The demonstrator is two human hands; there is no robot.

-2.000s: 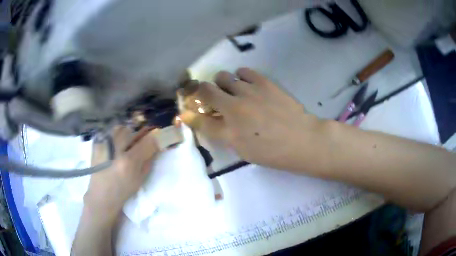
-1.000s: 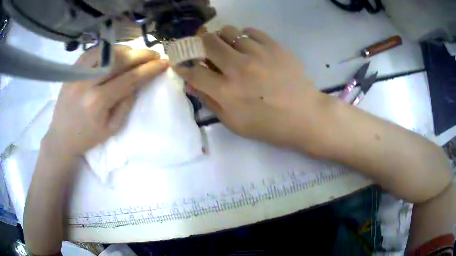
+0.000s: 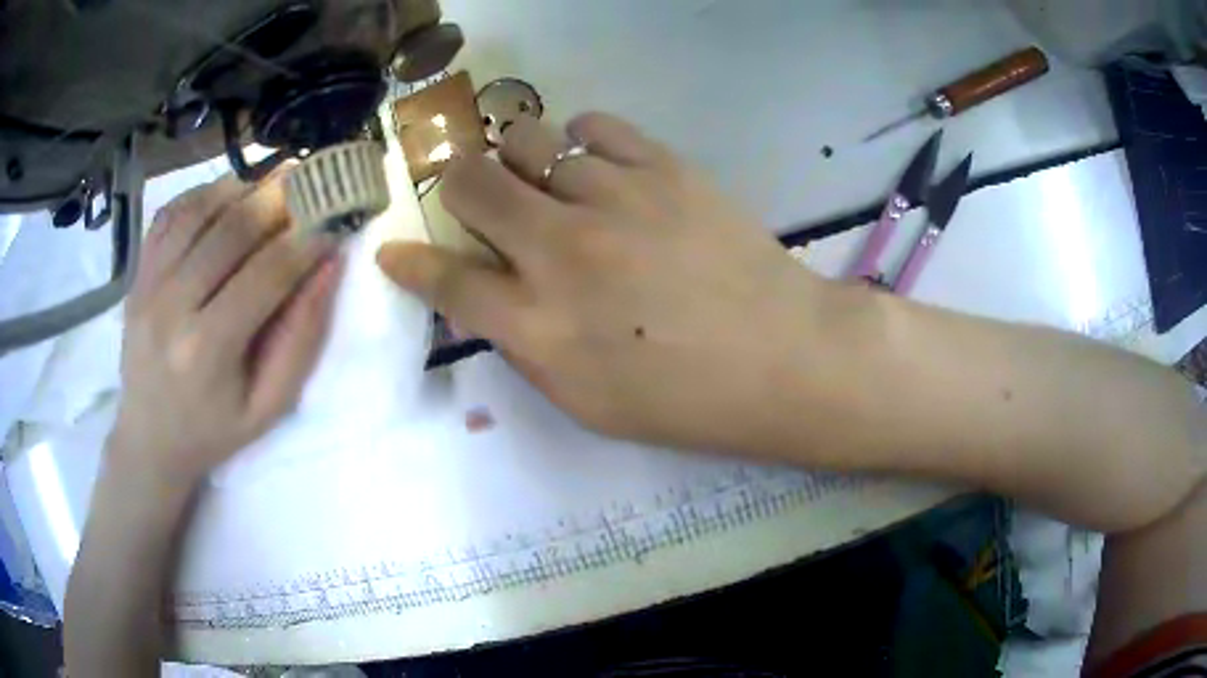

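White cloth [image 3: 347, 358] lies on the table below the machine head [image 3: 172, 80]. My left hand [image 3: 225, 318] lies on the cloth's left part, its fingertips hidden behind the cream ribbed knob [image 3: 338, 190]; whether it grips the cloth is unclear. My right hand [image 3: 622, 265] is to the right of the knob, thumb reaching toward the cloth's edge, fingers bent beside the orange-brown block [image 3: 441, 126]. A ring is on one finger. I cannot tell whether the right fingertips hold the cloth. The needle area is hidden.
Thread snips [image 3: 913, 219] with pink handles lie beyond my right forearm, partly covered by it. An awl or screwdriver [image 3: 986, 82] with a wooden handle lies behind them. A dark cloth patch [image 3: 1171, 199] is at the right. A tape ruler [image 3: 622, 540] runs along the front edge.
The view has shifted. My right hand has moved so its thumb and fingers are apart, and the orange-brown block now shows. The cloth has moved further under the machine head. My left hand remains beside it.
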